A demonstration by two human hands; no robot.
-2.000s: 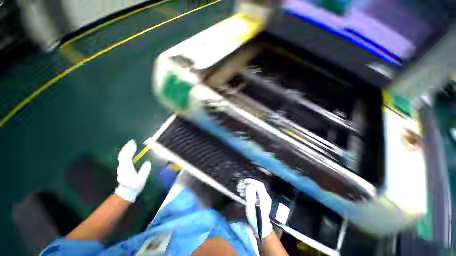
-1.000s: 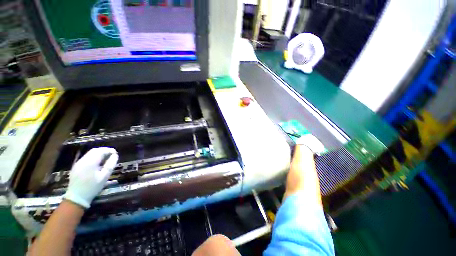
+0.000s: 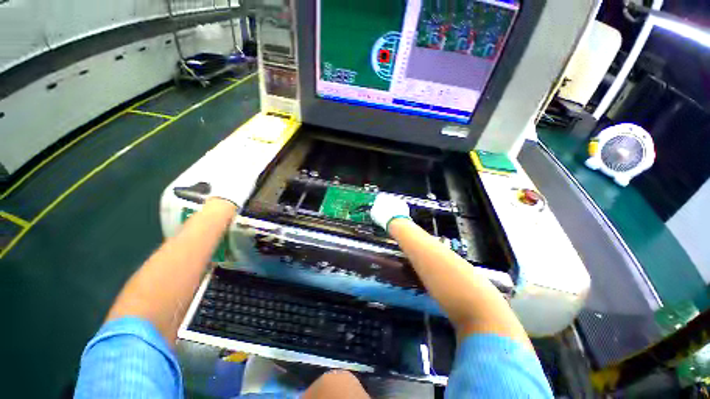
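A green circuit board [image 3: 342, 201] lies in the dark open bay of the cream AOI machine [image 3: 537, 257], between the silver clamp rails [image 3: 424, 204]. My gloved right hand [image 3: 389, 210] holds the board at its right end, with a thin dark thing by the fingertips, too small to name surely. My gloved left hand [image 3: 237, 187] rests at the bay's left edge. Its white glove blends into the cream shoulder, so its fingers are unclear. The monitor [image 3: 412, 54] above shows a green board image and component windows.
A black keyboard [image 3: 288, 316] lies on the pale tray below the machine front. A red button [image 3: 531, 198] and a flat green piece [image 3: 495, 161] are on the right shoulder. The conveyor [image 3: 592, 226] and a white fan [image 3: 623, 152] stand at the right.
My right hand has moved from the conveyor into the bay, where the green board now lies. My left hand has moved from the bay's front to its left edge. The view has turned left.
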